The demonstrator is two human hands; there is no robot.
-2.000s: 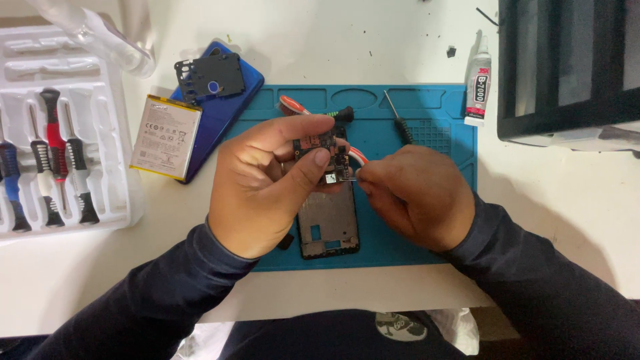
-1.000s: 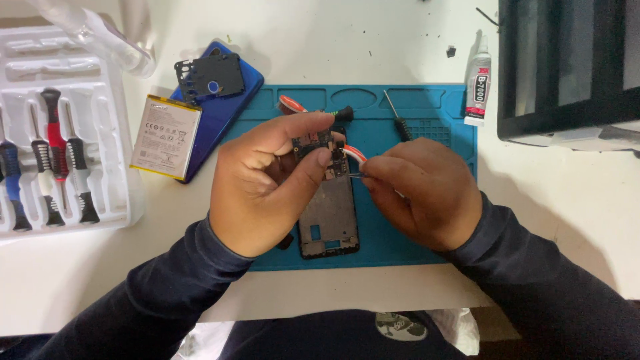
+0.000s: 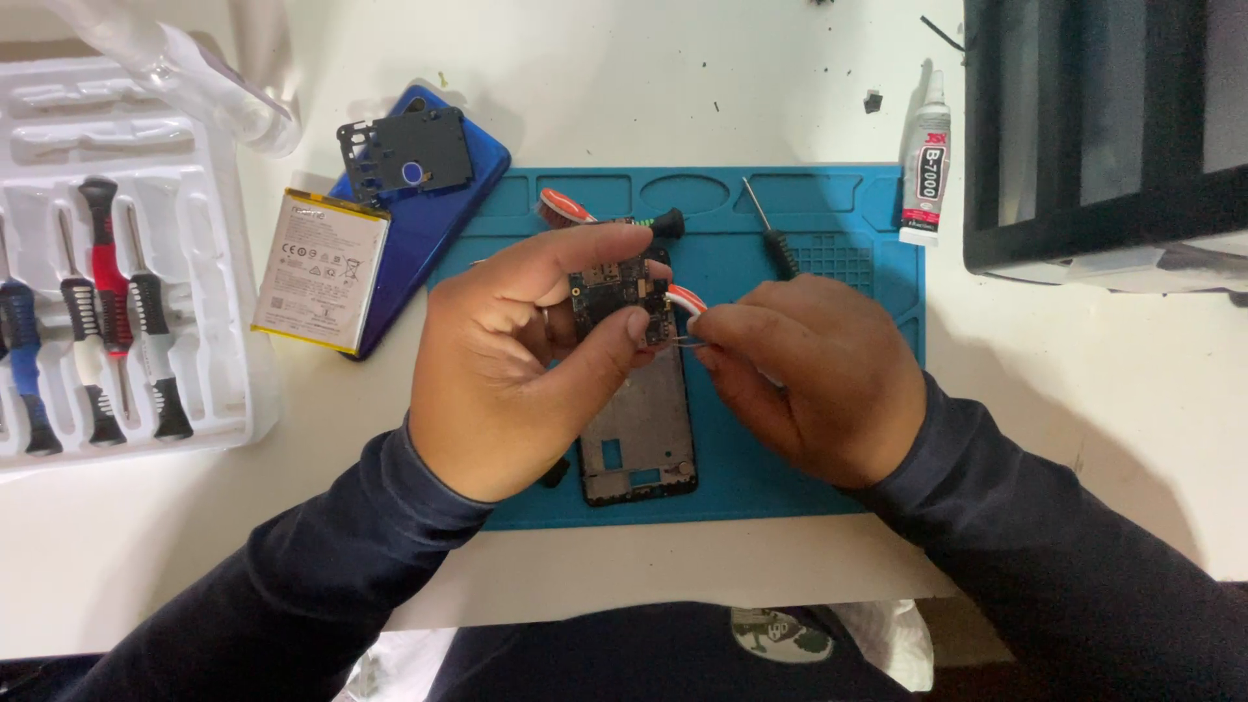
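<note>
My left hand [image 3: 526, 366] grips a small phone circuit board [image 3: 619, 297] between thumb and fingers, above a phone's metal mid-frame [image 3: 639, 429]. My right hand [image 3: 814, 375] pinches a thin metal tool, perhaps tweezers [image 3: 687, 341], whose end is at the board's right edge. An orange-and-white handle [image 3: 686, 298] shows between the hands; whether it is held, I cannot tell. The frame lies on a blue silicone repair mat [image 3: 760, 487]. Behind my left fingers are a bristled brush with an orange-and-white handle [image 3: 565, 207] and a black-capped tool [image 3: 667, 224].
At left, a white plastic tray [image 3: 255, 390] holds several screwdrivers [image 3: 114, 292]. Beside it, a phone battery [image 3: 322, 271] and a black plastic cover [image 3: 409, 151] overlap a blue phone back [image 3: 439, 214]. A screwdriver [image 3: 777, 244], a glue tube [image 3: 926, 166] and a black cabinet [image 3: 1102, 136] stand rightward.
My right fingers and the thin tool have shifted slightly beside the board. My left hand keeps its grip on the board in nearly the same place.
</note>
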